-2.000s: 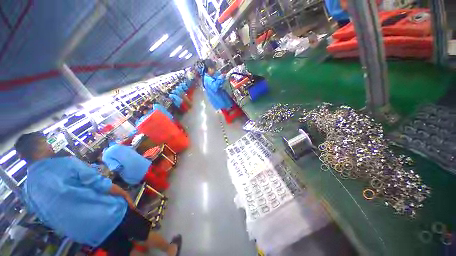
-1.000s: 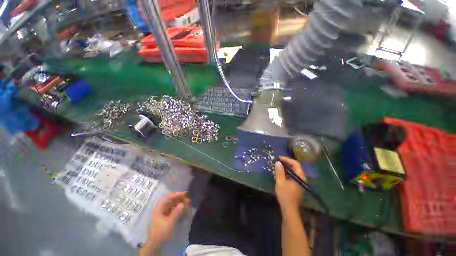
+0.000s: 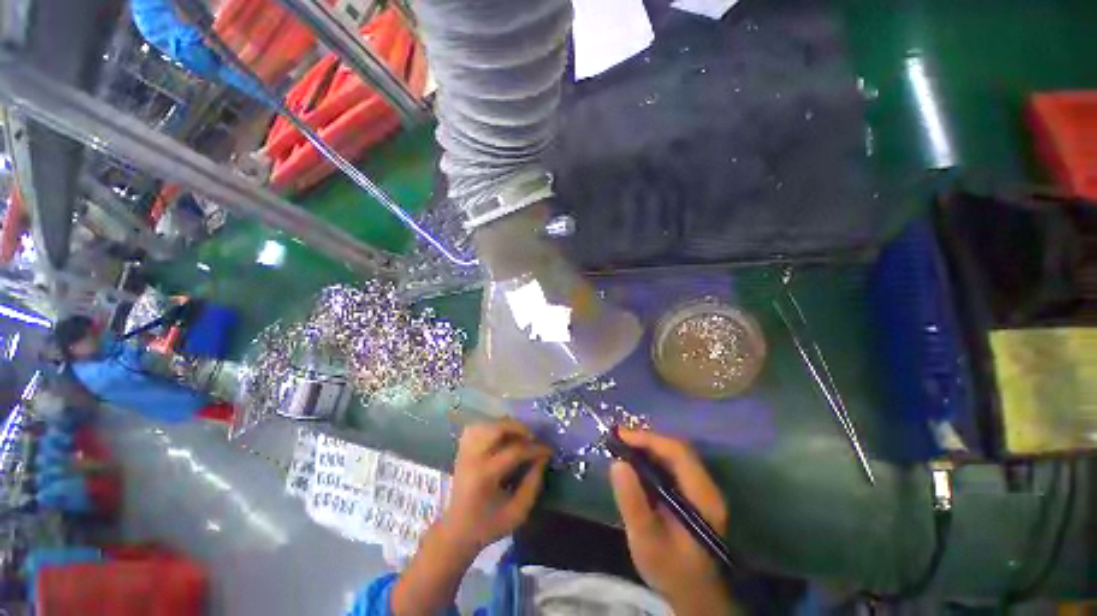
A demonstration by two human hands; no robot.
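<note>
My right hand [image 3: 674, 517] is shut on the black soldering iron [image 3: 680, 503], its tip at the tiny silver components [image 3: 589, 421] on the purple mat [image 3: 770, 415]. My left hand [image 3: 496, 481] is just left of the components, below the fume hood [image 3: 529, 343], with its fingers curled together. Whether it pinches a ring part or solder wire is too blurred to tell. A large heap of ring parts [image 3: 385, 343] lies to the left, with the solder spool [image 3: 313, 395] at its near edge.
A round pot [image 3: 710, 349] stands right of the hood, then slim tweezers [image 3: 828, 391]. The soldering station [image 3: 962, 337] is at the right. The ribbed duct [image 3: 499, 96] comes down from above. A white sheet with rows of parts [image 3: 379, 493] lies front left. Red bins [image 3: 1071, 138] are far right.
The view has turned from the aisle to the bench and come closer to the mat. My left hand has moved from over the white sheet to beside the components. My right hand keeps the iron.
</note>
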